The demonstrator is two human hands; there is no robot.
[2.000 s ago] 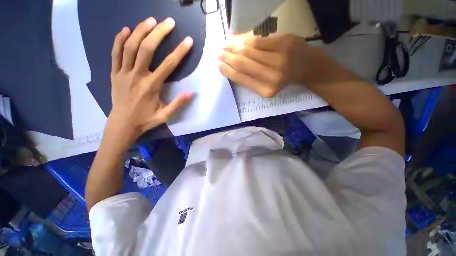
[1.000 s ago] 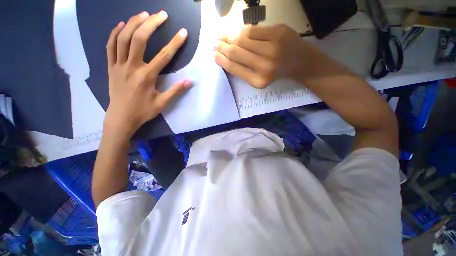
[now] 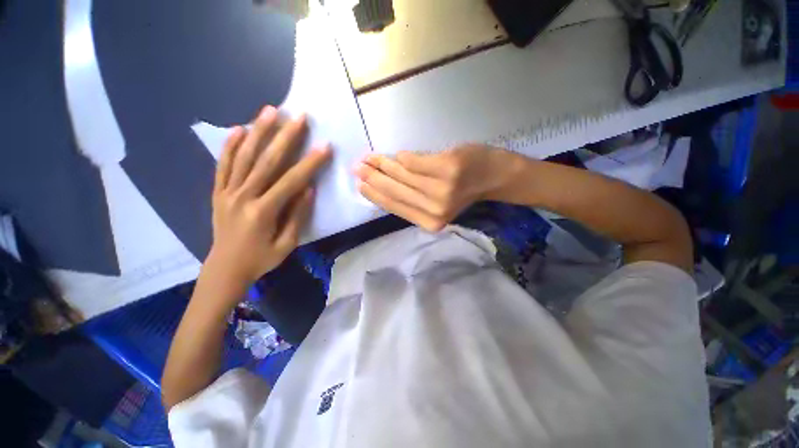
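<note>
A dark fabric panel (image 3: 184, 70) lies on the table at left of centre, with a pale panel (image 3: 337, 114) over or beside its right edge. My left hand (image 3: 267, 188) rests on the pale panel, fingers slightly spread, fingertips near the dark edge. My right hand (image 3: 429, 185) pinches the pale panel's right edge near the table's front edge; its fingertips are together. The knurled knob (image 3: 375, 13) and the lit needle area are at the top, partly cut off and blurred.
Another dark panel (image 3: 48, 140) lies at far left. Black-handled scissors (image 3: 650, 66) and a dark flat piece (image 3: 528, 17) lie at upper right. A printed ruler (image 3: 561, 129) runs along the front edge. Blue crates (image 3: 136, 337) and scraps are below the table.
My right hand has moved down the pale edge, away from the machine head. My left hand has moved down and right onto the pale panel. The view has shifted, so the scissors sit higher and further left.
</note>
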